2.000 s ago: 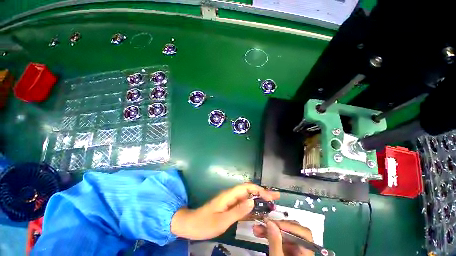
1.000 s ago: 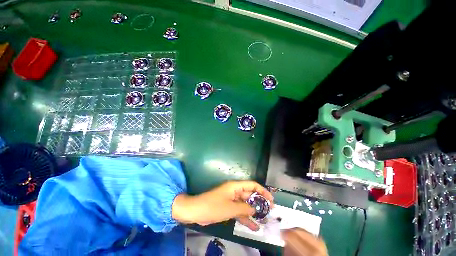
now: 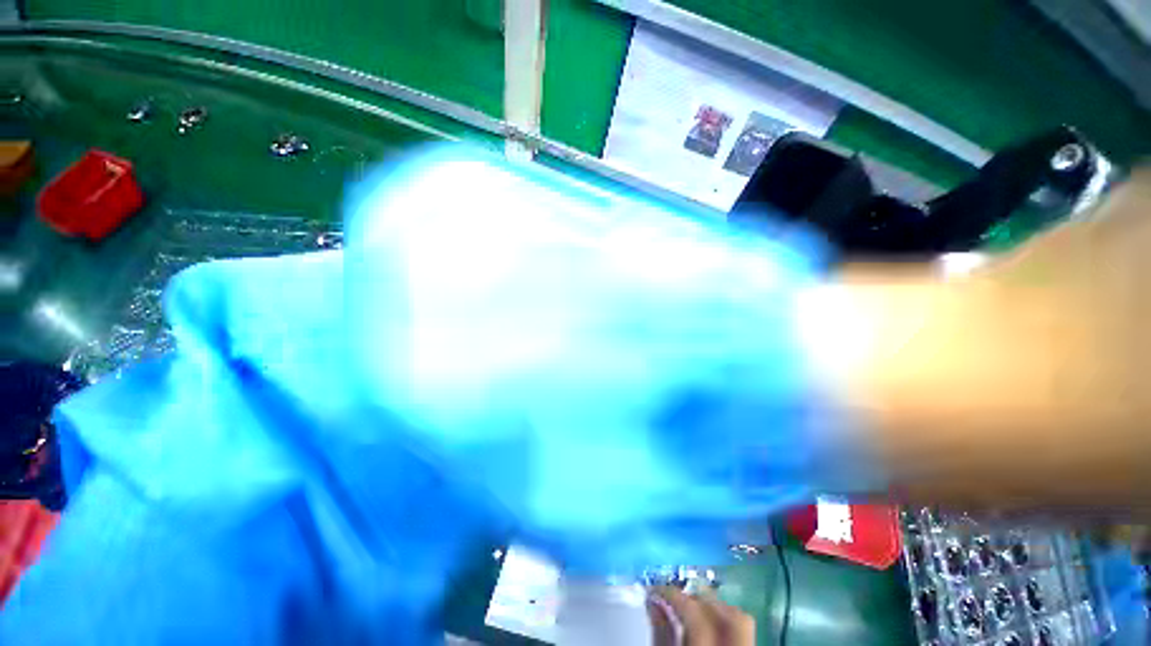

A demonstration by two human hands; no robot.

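My left hand is a large blur at the right, cut off by the edge; its fingers and anything in them cannot be made out. Its blue sleeve crosses the middle and hides most of the black clamp fixture, whose upper part shows behind. My right hand is low in the middle, cut off by the bottom edge, beside the white paper. Whether it holds anything is not clear. Tiny white pieces lie near it. No round unit shows in either hand.
A red bin and loose units are at the left. The left blister tray is partly covered by the sleeve. A red bin and a filled blister tray are lower right. A cable runs beside the paper.
My left arm has swung up and right, close to the camera, from over the paper where the hand held a round unit. The view has shifted, showing more back panel. My right hand stays low.
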